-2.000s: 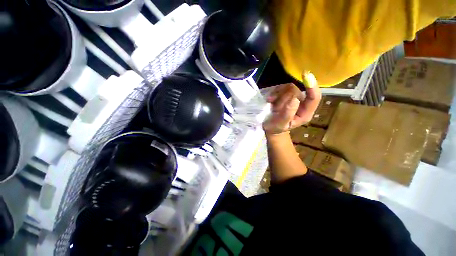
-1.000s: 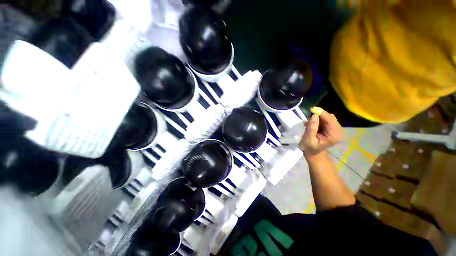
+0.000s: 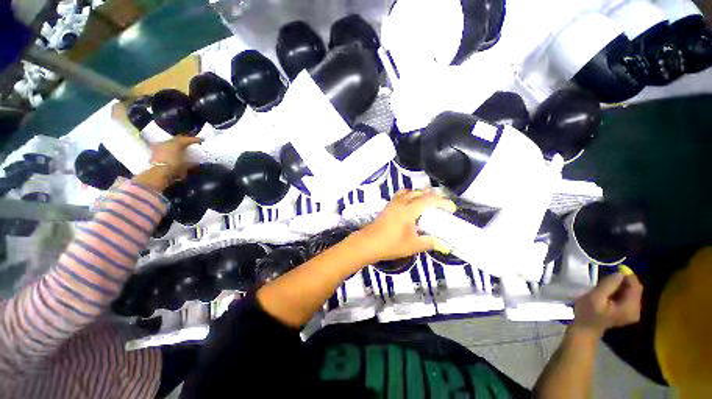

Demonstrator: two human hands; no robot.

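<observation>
My left hand (image 3: 410, 226), with yellow fingertips, grips the white arm (image 3: 468, 243) of a dome camera over the front row. This camera's white housing (image 3: 511, 175) is tilted, and its black ball (image 3: 457, 150) faces up and left with a small white label on it. My right hand (image 3: 613, 300) is at the lower right beside the bench, fingers curled in, a yellow tip on one finger, nothing visible in it. Another camera (image 3: 343, 82) with a white arm lies on the rows just left of the held one.
Rows of black-ball cameras (image 3: 222, 187) stand in white holders along the bench. A person in a striped sleeve (image 3: 101, 249) reaches over the left rows. Yellow clothing (image 3: 687, 323) is at the right edge. More white-and-black cameras (image 3: 609, 54) lie at the upper right on the green mat.
The view has swung and widened to show the bench's left side. My left hand has come into view, gripping a camera. My right hand now appears lower and further right.
</observation>
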